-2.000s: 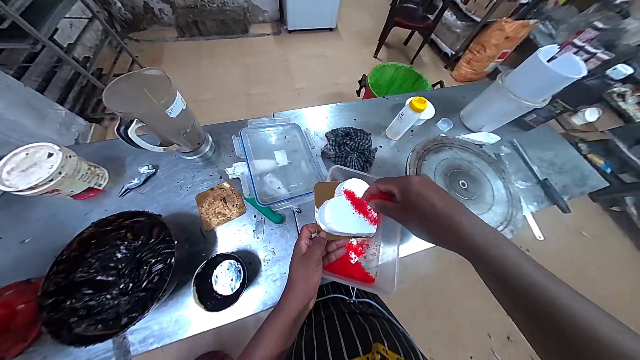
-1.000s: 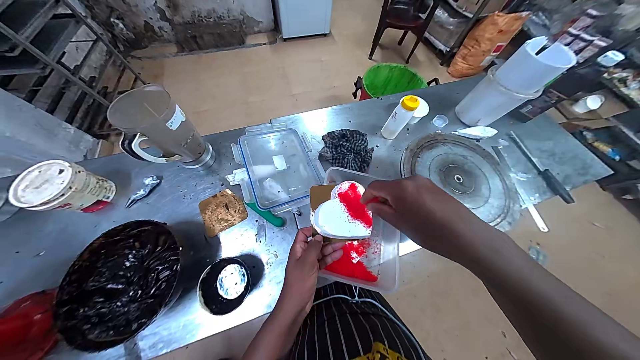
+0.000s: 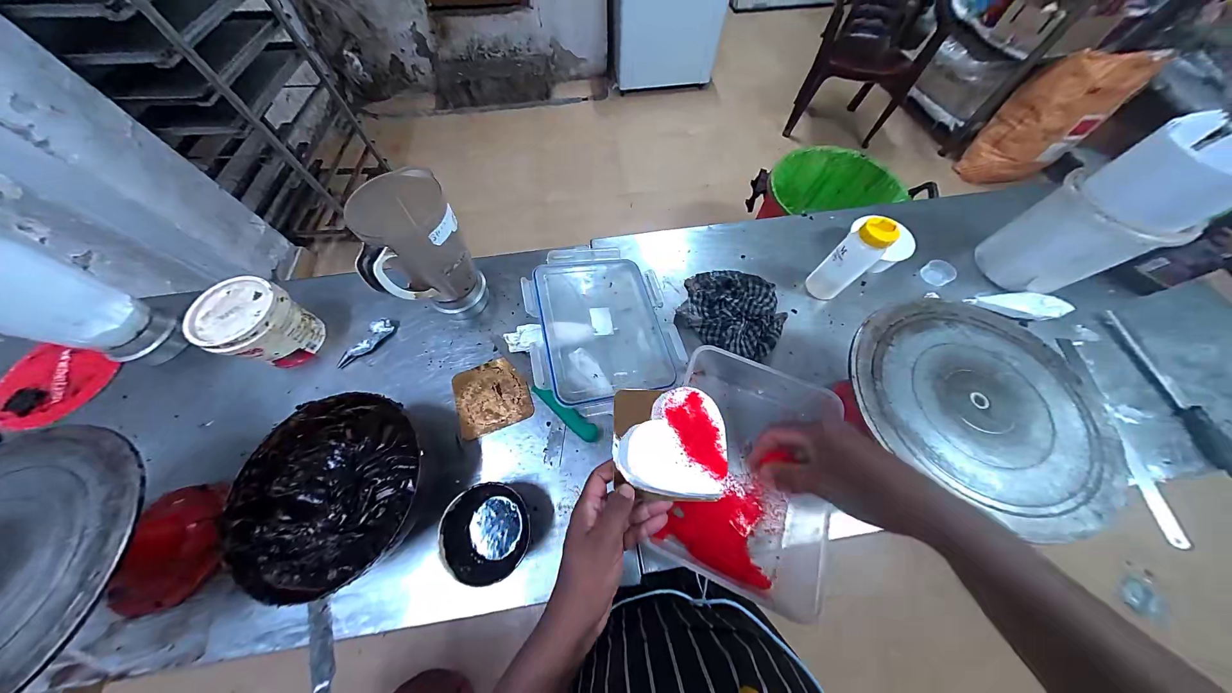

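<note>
My left hand [image 3: 608,525] holds a small square gold board from below, with a white heart-shaped cake [image 3: 669,450] on it, tilted over a clear plastic box [image 3: 808,568]. Red powder or crumbs cover a band along the heart's right side. More red crumbs [image 3: 717,549] lie in the box beneath. My right hand [image 3: 804,460] is over the box, just right of the cake, its fingers bent around some red crumbs. A clear lid [image 3: 606,332] with a blue seal lies behind the box.
To the left stand a bowl of dark glossy cream [image 3: 322,496], a small dark bowl [image 3: 484,534], a brown piece on a gold board [image 3: 492,397], a green-handled tool [image 3: 568,416] and a jug [image 3: 419,241]. A checked cloth [image 3: 733,313], squeeze bottle [image 3: 852,258], round metal turntable [image 3: 982,414] and long knife [image 3: 1165,385] lie beyond.
My right hand has moved right, off the cake's top and over the box. The left hand still holds the cake, and its red band looks fuller than two seconds ago.
</note>
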